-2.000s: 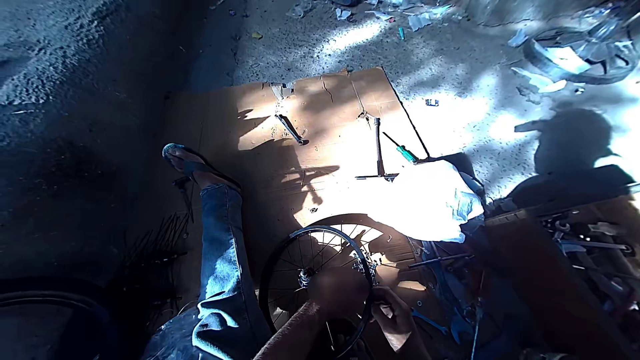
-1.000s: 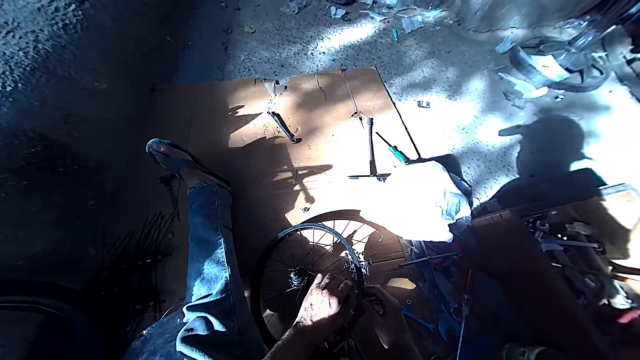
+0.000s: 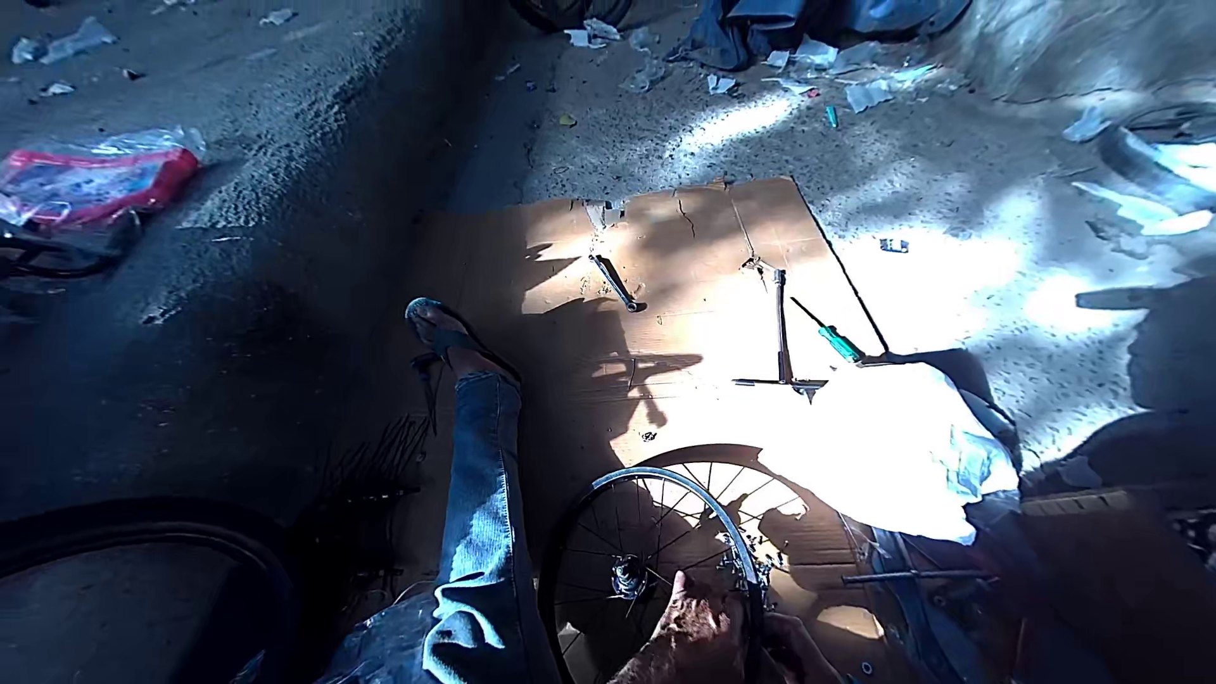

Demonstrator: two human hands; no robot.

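A bicycle wheel rim with spokes (image 3: 655,472) stands tilted above the cardboard at the bottom centre, its hub (image 3: 628,576) inside the ring. My left hand (image 3: 698,622) is at the spokes on the inner right side of the rim, thumb pointing up; its fingertips are hidden. Just outside the rim, my right hand (image 3: 793,646) is in shadow, fingers bent close to the rim; whether it grips anything cannot be told. A heap of small metal parts (image 3: 750,560) lies on the cardboard beyond my hands.
The cardboard sheet (image 3: 703,228) bears a crank arm (image 3: 615,283), a T-shaped metal tool (image 3: 782,328) and a green-handled screwdriver (image 3: 841,344). White cloth or plastic (image 3: 883,446) lies right of the wheel. My outstretched leg in jeans (image 3: 480,513) is at the left, a dark tire (image 3: 190,518) beyond it.
The view has swung left, bringing a red-edged plastic package into sight. Both hands stay at the right side of the wheel.
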